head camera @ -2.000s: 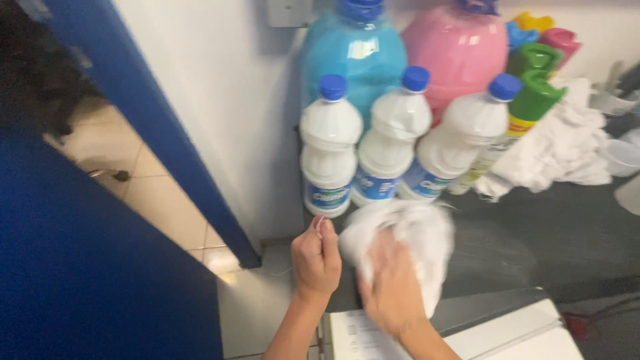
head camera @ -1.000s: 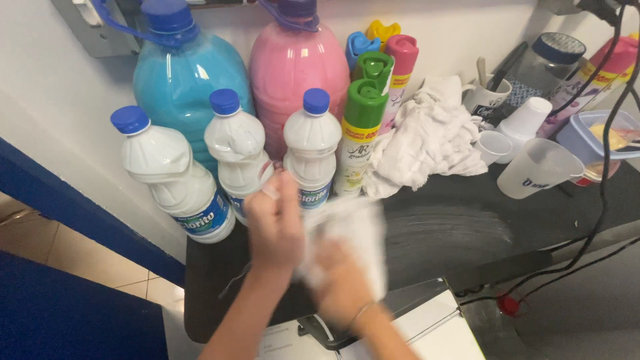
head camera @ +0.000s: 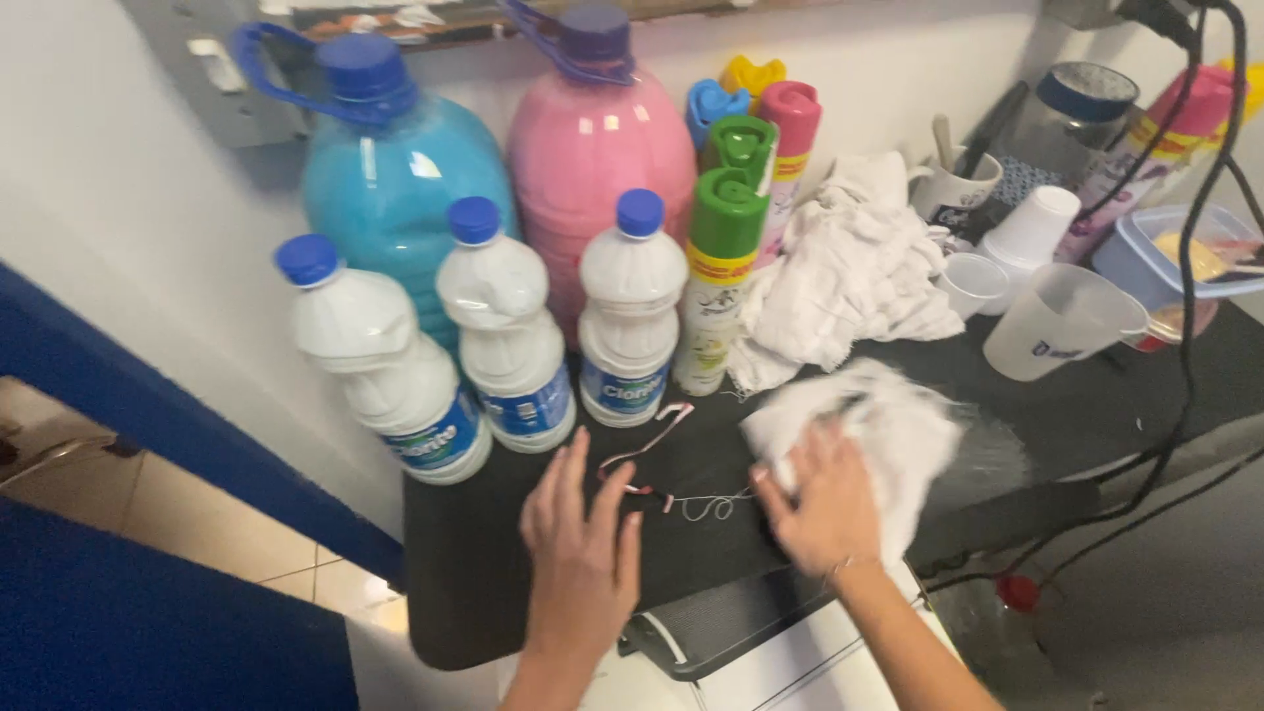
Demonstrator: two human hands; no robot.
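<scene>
My right hand (head camera: pixel 825 499) lies with spread fingers on a white cloth (head camera: pixel 913 444) on the black tabletop (head camera: pixel 474 573). My left hand (head camera: pixel 583 543) is empty, fingers apart, over the tabletop in front of the white bleach bottles. Just beyond its fingertips lies a thin pink and white strip (head camera: pixel 642 449), with a loose thread (head camera: pixel 716 506) between it and the right hand. Three white bottles with blue caps stand in a row: a left one (head camera: pixel 360 341), a middle one (head camera: pixel 504 326) and a right one (head camera: pixel 632 306).
Behind stand a large jug of blue liquid (head camera: pixel 410 188) and one of pink liquid (head camera: pixel 602 148). Spray cans (head camera: pixel 726 267), a heap of white rags (head camera: pixel 849 267), a clear measuring jug (head camera: pixel 1057 321) and plastic cups (head camera: pixel 1032 232) line the back. Black cables (head camera: pixel 1190 286) hang at right; a blue door (head camera: pixel 148 592) is at left.
My left hand, earlier closed near the bottles, now has its fingers spread. The cloth and right hand have moved right, away from the bottles. The strip and thread now show on the tabletop.
</scene>
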